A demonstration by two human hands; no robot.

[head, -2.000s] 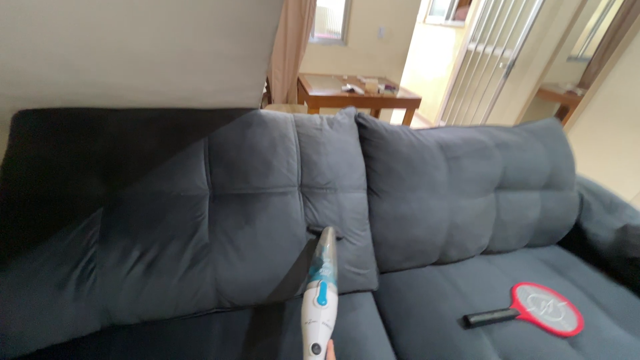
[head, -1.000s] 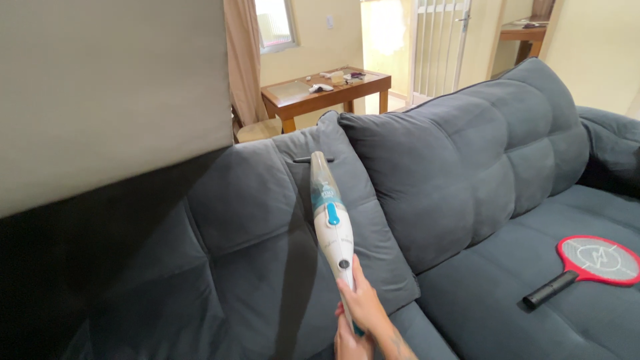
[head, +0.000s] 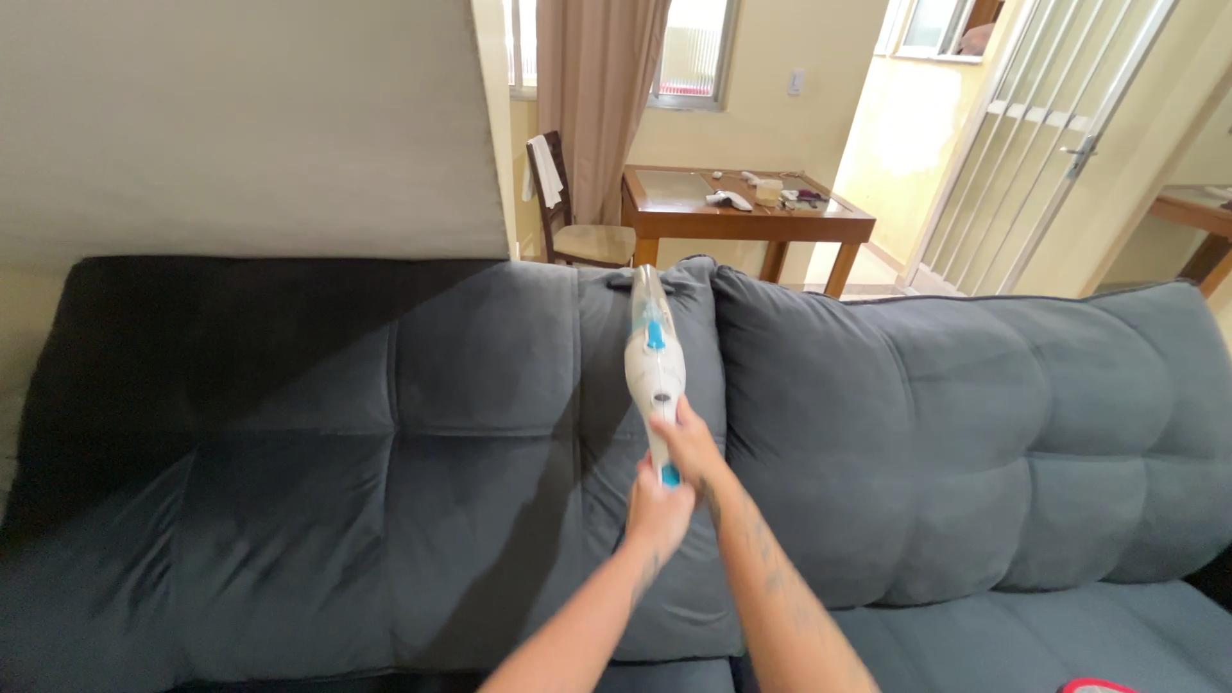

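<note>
A white and blue handheld vacuum cleaner (head: pixel 654 371) with a clear front section points away from me. Its dark nozzle (head: pixel 626 283) lies at the upper part of the grey sofa backrest (head: pixel 481 366), near the gap between the two back cushions. My left hand (head: pixel 659 505) grips the lower end of the handle. Just above it, my right hand (head: pixel 691 445) is closed around the handle, below the round button. Both forearms reach up from the bottom of the view.
Behind the sofa stand a wooden table (head: pixel 751 226) with small items on it and a chair (head: pixel 592 241) with a white cloth. A pale partition (head: pixel 250 125) rises at the left. The red rim of an electric swatter (head: pixel 1097 685) shows on the seat at bottom right.
The nozzle has moved up the backrest from its lower place two seconds ago. Both hands and forearms now show fully. The view has shifted, leaving the swatter mostly out of sight.
</note>
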